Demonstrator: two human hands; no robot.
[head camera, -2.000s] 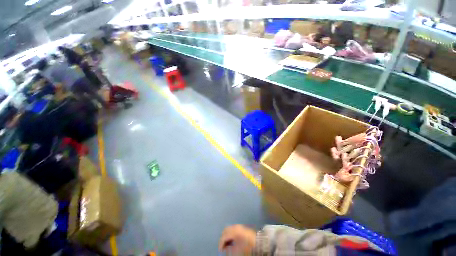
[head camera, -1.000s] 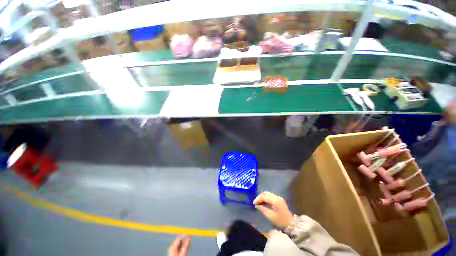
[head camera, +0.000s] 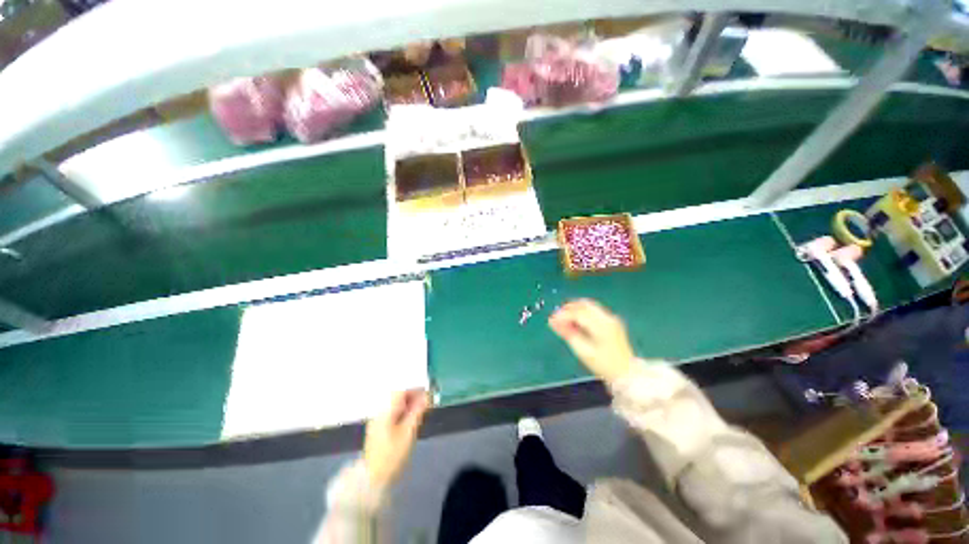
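My right hand is over the green bench, fingers curled together, just right of a few tiny loose pieces. I cannot tell whether it pinches anything. My left hand is at the bench's front edge, by the lower right corner of a white board. Its fingers are blurred and I see nothing clear in them. A shallow cardboard tray of glittering pink-purple pieces stands beyond my right hand.
Twin parts boxes stand on a white sheet behind the rail. Pink bags lie further back. Hair dryers, a yellow tape roll and a tester are at right. A carton of corded dryers stands lower right.
The view has swung from the aisle to the bench and come closer. Both hands have moved from over the floor to the bench. The blue stool has left the view.
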